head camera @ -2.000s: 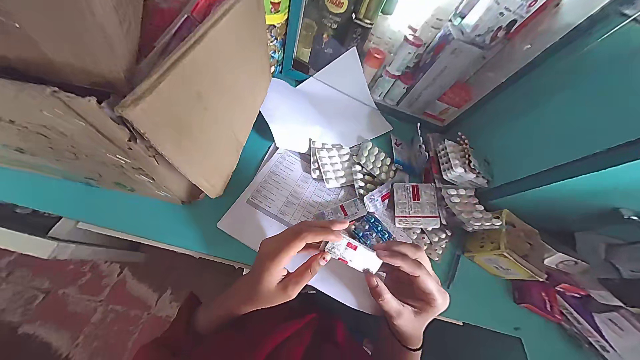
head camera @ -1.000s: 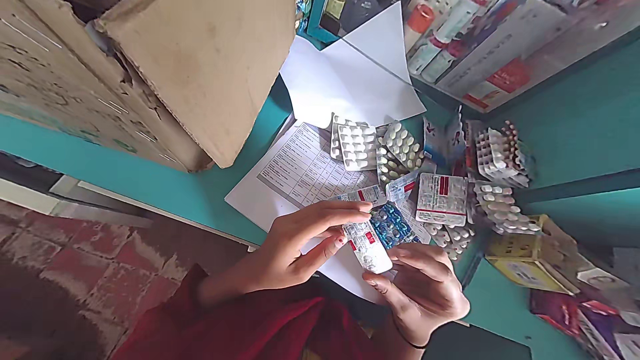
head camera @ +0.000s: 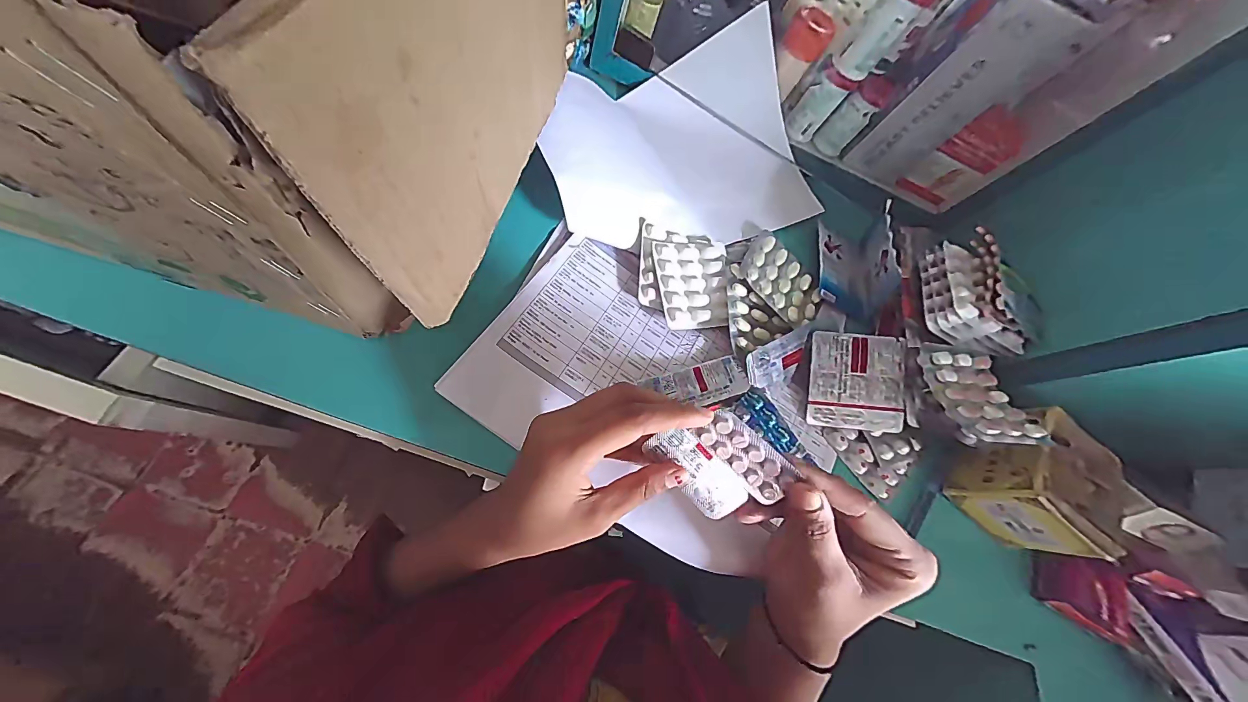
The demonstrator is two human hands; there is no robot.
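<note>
Between my hands are two overlapping tablet blister strips. My left hand (head camera: 575, 468) pinches the blister strip with its printed foil side up (head camera: 704, 476) by its left end. My right hand (head camera: 829, 556) grips the right end of the strip with round pale tablets showing (head camera: 749, 453). Just beyond them lie a blue blister strip (head camera: 770, 424) and a foil strip with a red mark (head camera: 707, 380). White tablet strips (head camera: 690, 283) and more blister packs (head camera: 778, 278) rest on a printed sheet (head camera: 595, 327). A square foil pack (head camera: 856, 380) lies right of these.
A large cardboard box (head camera: 390, 127) stands at the left on the teal counter (head camera: 195, 336). Blank white paper (head camera: 673, 146) lies at the back, near a cabinet with tubes and cartons. Stacked strips (head camera: 970, 292), a yellow carton (head camera: 1024, 487) and other packets are at the right.
The strips in my hands now overlap offset, with round tablets showing on one; earlier only a printed foil face and a white part showed. The view has shifted.
</note>
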